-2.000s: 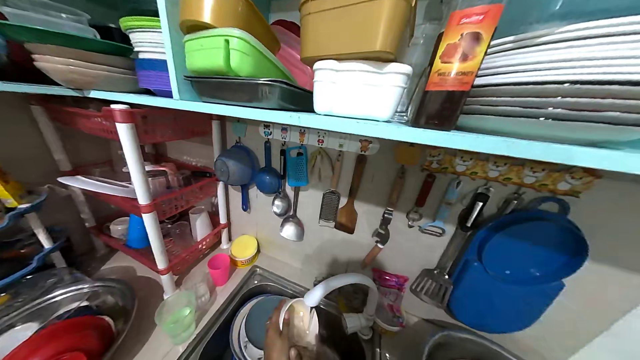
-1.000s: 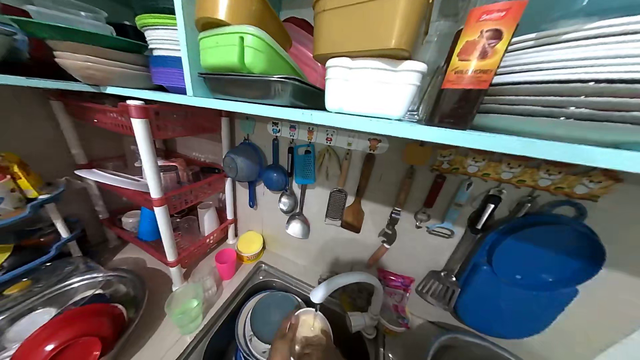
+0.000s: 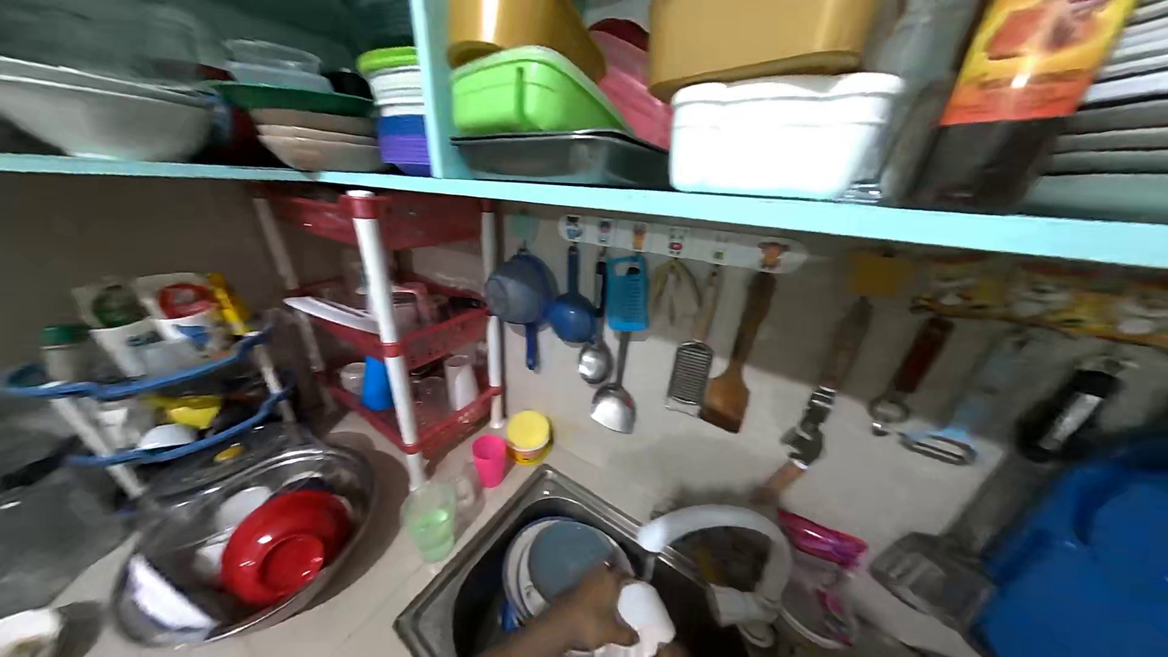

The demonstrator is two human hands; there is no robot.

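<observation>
Low in the head view, my left hand (image 3: 593, 607) grips a small white bowl or cup (image 3: 645, 616) under the white faucet (image 3: 721, 534), over the metal sink (image 3: 456, 584). Of my right hand (image 3: 673, 650) only a small part shows at the bottom edge, beside the white piece; its grip is hidden. Plates and a grey-blue bowl (image 3: 566, 557) are stacked in the sink, left of and behind my left hand. Water seems to run from the faucet's spout near the white piece.
Left of the sink stand a green-tinted cup (image 3: 431, 525), a pink cup (image 3: 490, 459) and a yellow-lidded tub (image 3: 529, 433). A metal basin (image 3: 351, 538) holds a red bowl (image 3: 287, 547). Overhead runs a blue shelf (image 3: 566, 196); utensils such as a wooden spatula (image 3: 730, 392) hang below.
The view has swung left, bringing more of the metal basin and left rack into sight. The white piece in my left hand now shows its side, where its round opening showed earlier.
</observation>
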